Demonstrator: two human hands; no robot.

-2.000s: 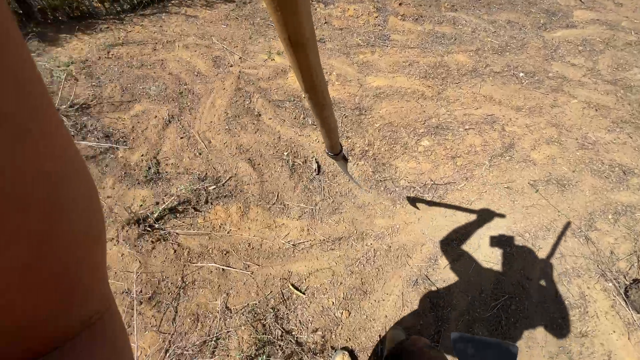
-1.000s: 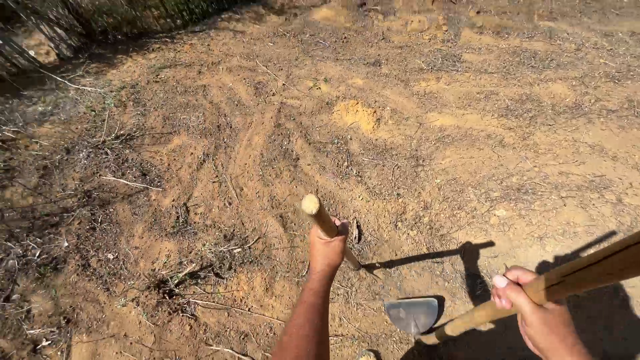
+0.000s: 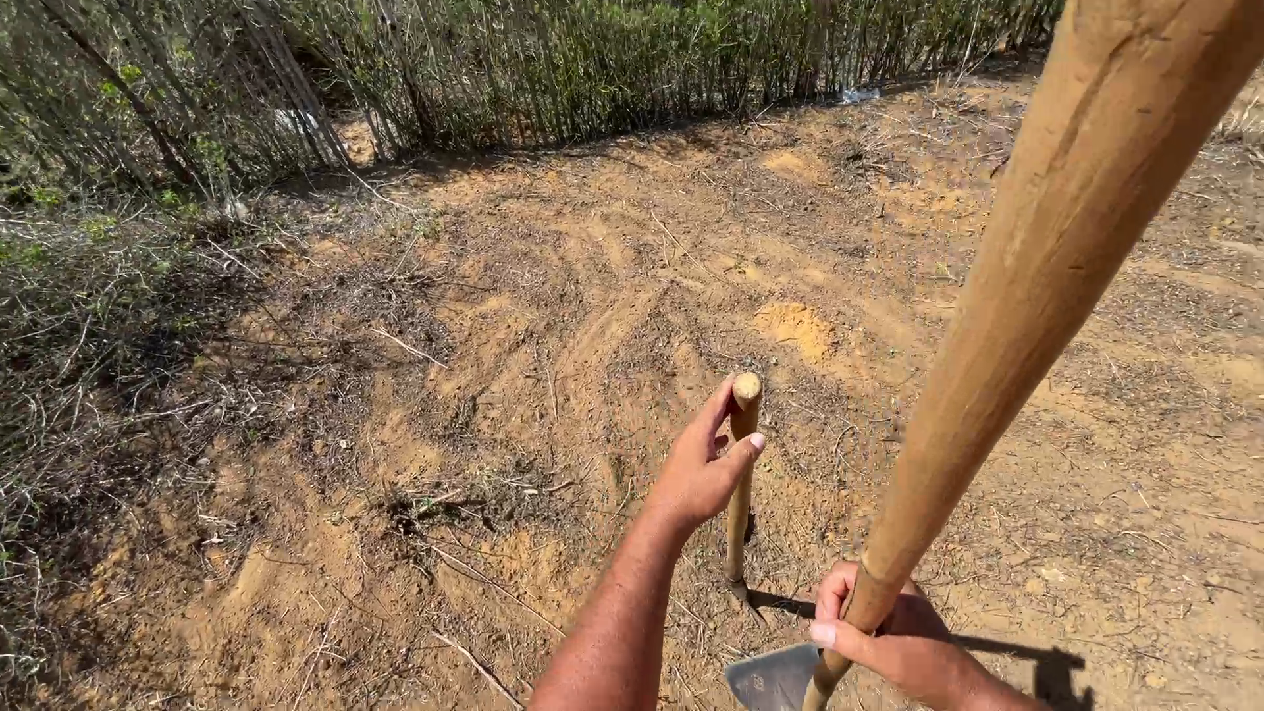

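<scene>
Near the centre, my left hand (image 3: 706,464) holds the upper part of a short wooden handle (image 3: 739,513) with its fingers and thumb. That handle stands upright, and a narrow dark metal tip (image 3: 743,591) shows at its foot against the soil. At the lower right, my right hand (image 3: 889,627) is wrapped around a long, thick wooden handle (image 3: 1007,286), which slants up past the top right of the view. A broad grey metal blade (image 3: 775,679) lies beside its lower end; their joint is not clearly seen.
Dry, sandy ground (image 3: 592,346) bears scattered twigs and a small mound of orange soil (image 3: 795,329). Dense green shrubs (image 3: 553,69) line the back, with dry brush (image 3: 89,395) along the left. A cut plant stub (image 3: 434,509) lies left of my forearm.
The view has tilted up towards the shrubs. Two seconds ago neither hand was directly seen; one second ago both held the handles. The long handle now rises more steeply.
</scene>
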